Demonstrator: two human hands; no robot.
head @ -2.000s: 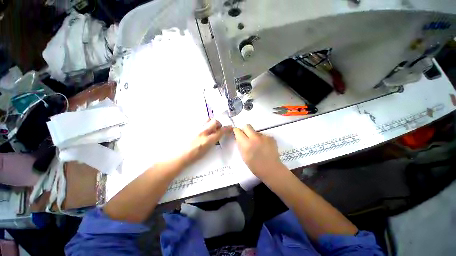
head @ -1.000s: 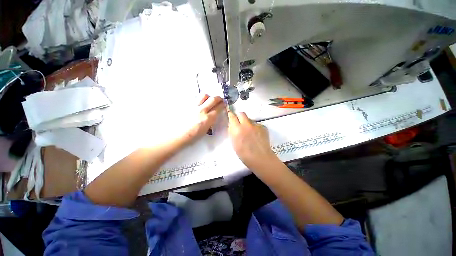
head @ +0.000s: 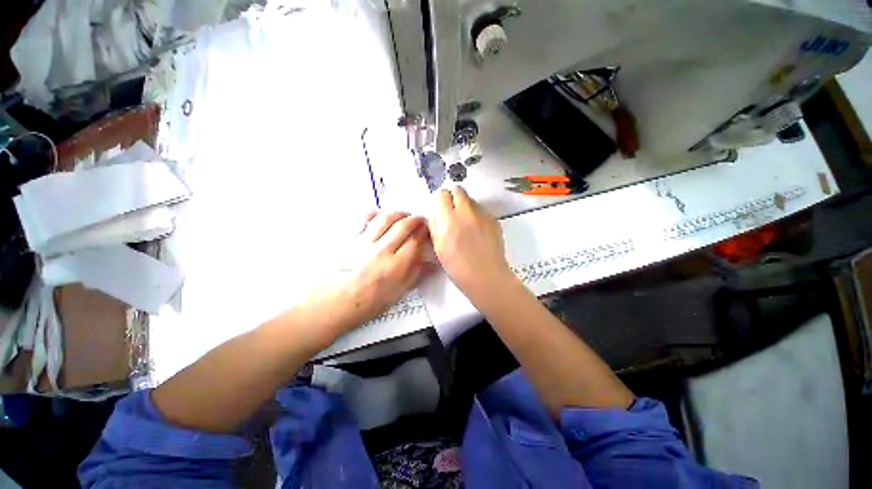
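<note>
The sewing machine (head: 650, 48) stands at the upper right, its needle area just beyond my fingertips. A white fabric piece (head: 450, 310) hangs from under my hands toward the front table edge. My left hand (head: 392, 253) is closed on this fabric, left of and a little below the needle plate (head: 433, 170). My right hand (head: 464, 234) touches my left fingertips and is also closed on the fabric, just in front of the plate. The fingers hide most of the grip, and the fabric blends into the bright table. The needle tip cannot be made out.
Orange-handled snips (head: 543, 184) lie right of the needle. A black rectangle, possibly a smartphone (head: 562, 124), and a dark red handle (head: 625, 132) lie under the arm. Stacked white pieces (head: 96, 202) are at left. White cloth (head: 387, 393) is in my lap. A printed ruler (head: 583, 258) runs along the front edge.
My left hand has moved back from the needle area toward me, uncovering the blue line. My right hand has stayed close to the plate. The whole view has shifted slightly.
</note>
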